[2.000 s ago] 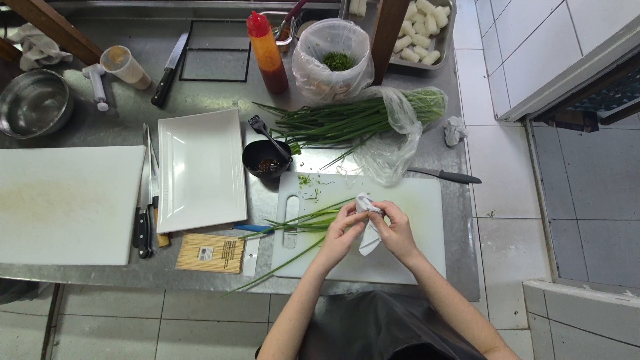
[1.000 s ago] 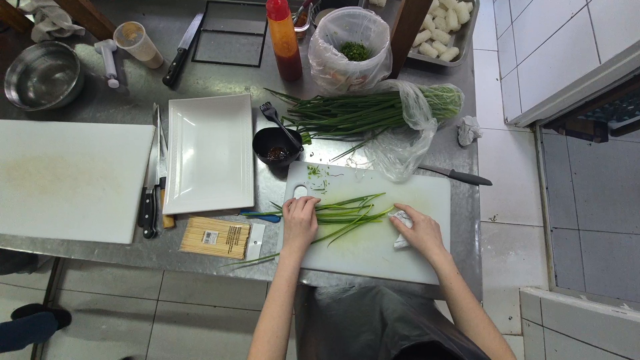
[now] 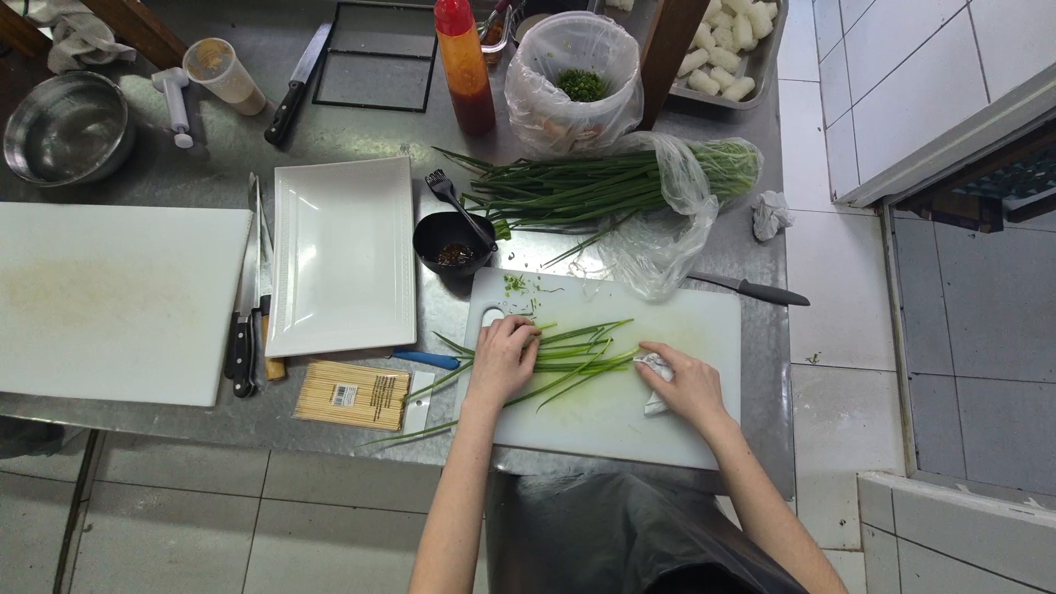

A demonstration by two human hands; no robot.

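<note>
Several green chives (image 3: 569,363) lie loosely across a white plastic cutting board (image 3: 610,429). My left hand (image 3: 505,359) rests over them near the board's handle hole, fingers bent; whether it grips any is hidden. At the other end of the chives, my right hand (image 3: 681,381) holds a crumpled white cloth or paper towel (image 3: 656,371) against the board, its fingertips close to the chive ends. Small green bits (image 3: 518,285) are scattered at the board's far edge. Behind the board lies a large bunch of chives (image 3: 577,190), partly inside a clear plastic bag (image 3: 685,239).
A grey-handled knife (image 3: 755,290) lies by the board's right corner. To the left are a blue handle (image 3: 425,359), packed wooden skewers (image 3: 351,394), a white rectangular plate (image 3: 345,256), black-handled knives (image 3: 242,355) and another board (image 3: 115,305). A black bowl (image 3: 454,247) holds a brush.
My hands, together around the white cloth or paper two seconds ago, have moved apart. The left has gone to the chives on the left; the right keeps the cloth or paper.
</note>
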